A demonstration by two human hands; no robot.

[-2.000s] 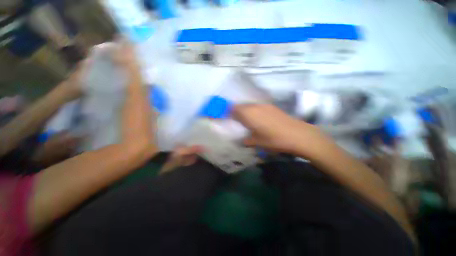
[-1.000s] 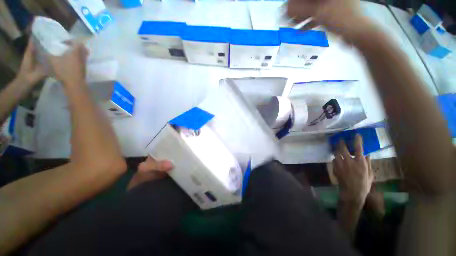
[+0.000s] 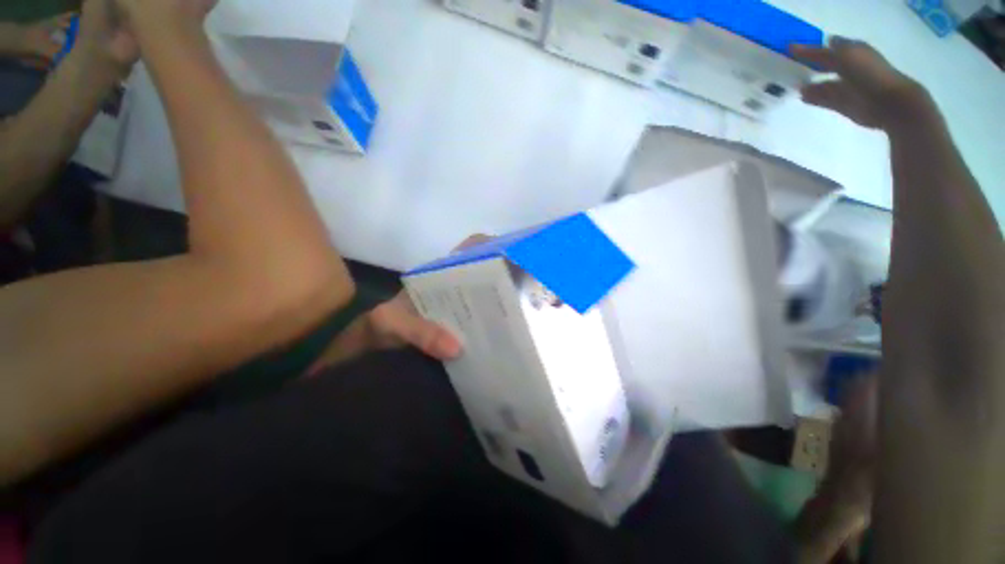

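Observation:
My left hand (image 3: 410,331) grips an open retail carton (image 3: 474,353) by its side, tilted above my lap. Its blue end flap (image 3: 573,262) sticks out and its large white lid panel (image 3: 700,297) is swung open to the right. A white unit (image 3: 573,380) with a dark ring pattern at its lower end lies inside. My right hand (image 3: 854,83) is at the upper right, fingers apart, beside the end of a row of closed blue-topped cartons (image 3: 733,66). I see nothing held in it; whether it touches the end carton is unclear.
Another open carton (image 3: 760,160) with a packed white unit (image 3: 821,286) stands right, partly hidden by the lid panel and my arm. Another person's arm (image 3: 237,253) crosses the left, near an open carton (image 3: 353,105). Another person's hand (image 3: 849,474) is lower right.
The view has shifted, so the row sits farther up and right. The held carton's lid panel now shows spread to the right. My right hand shows lower, at the row's end.

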